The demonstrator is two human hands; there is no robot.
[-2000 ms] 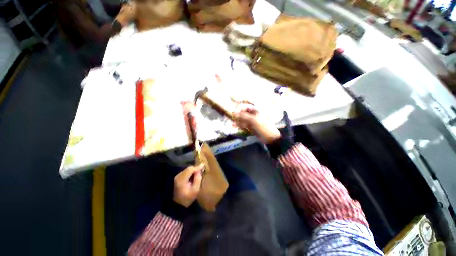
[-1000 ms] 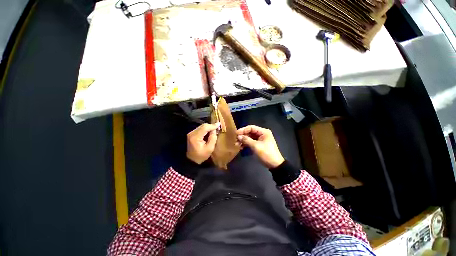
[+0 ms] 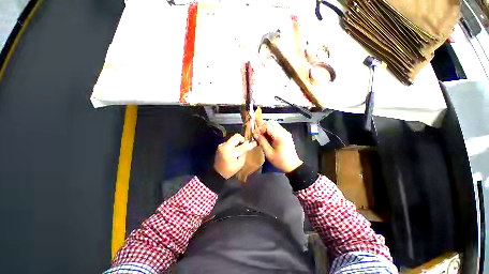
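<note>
A tan-brown bag panel [image 3: 251, 162] hangs over my lap, its upper end at the narrow bar anvil [image 3: 249, 88] that juts from the table's front edge. My left hand [image 3: 230, 155] pinches the panel's left edge. My right hand [image 3: 280, 147] has its fingertips on the panel's upper right edge, close to the left fingertips at the bar's end. Whether a small metal part is between the fingertips cannot be told. The claw hammer [image 3: 292, 68] lies on the table to the right of the bar.
A small hammer [image 3: 370, 91] overhangs the table's right front edge. A fanned brown stack [image 3: 391, 40] lies at the back right. Two round dishes [image 3: 321, 73] stand beside the claw hammer. A thin dark tool [image 3: 293, 106] lies at the edge. A cardboard box [image 3: 352, 179] is below right.
The claw hammer, held by my right hand two seconds ago, lies on the table. My right hand has since moved up the panel to the bar's end, beside my left hand. The view has shifted.
</note>
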